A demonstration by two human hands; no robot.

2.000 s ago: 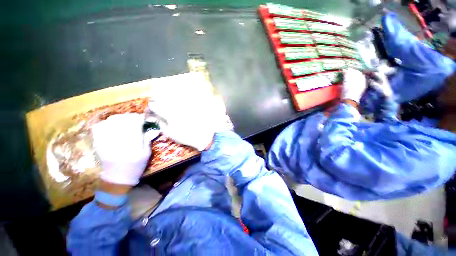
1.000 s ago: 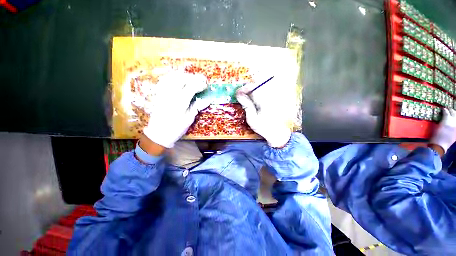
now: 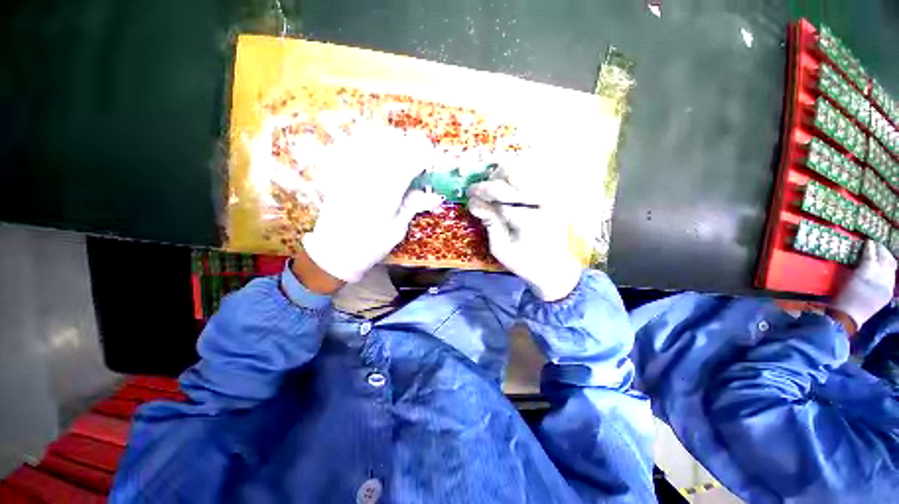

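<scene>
My left hand (image 3: 360,212), in a white glove, grips the left end of a green circuit board panel (image 3: 452,184) over the work board. My right hand (image 3: 532,231), also gloved, is at the panel's right end and holds a thin dark tool (image 3: 518,205) that juts out to the right. The tool's tip is hidden. The work board (image 3: 261,64) has a yellow edge and a glossy, overexposed middle. Many small red-brown flecks (image 3: 434,239) lie on it above and below the panel.
At the right, a red tray (image 3: 794,272) holds green panels in rows, with another worker's gloved hand (image 3: 868,283) at its lower edge. A black bin (image 3: 143,305) with a red tray inside stands below the bench at left. Stacked red trays (image 3: 94,438) are at the lower left.
The view has swung from the far right side to face the work board. Since a second ago, the dark tool has turned from slanting upward to nearly level. My left hand still holds the panel.
</scene>
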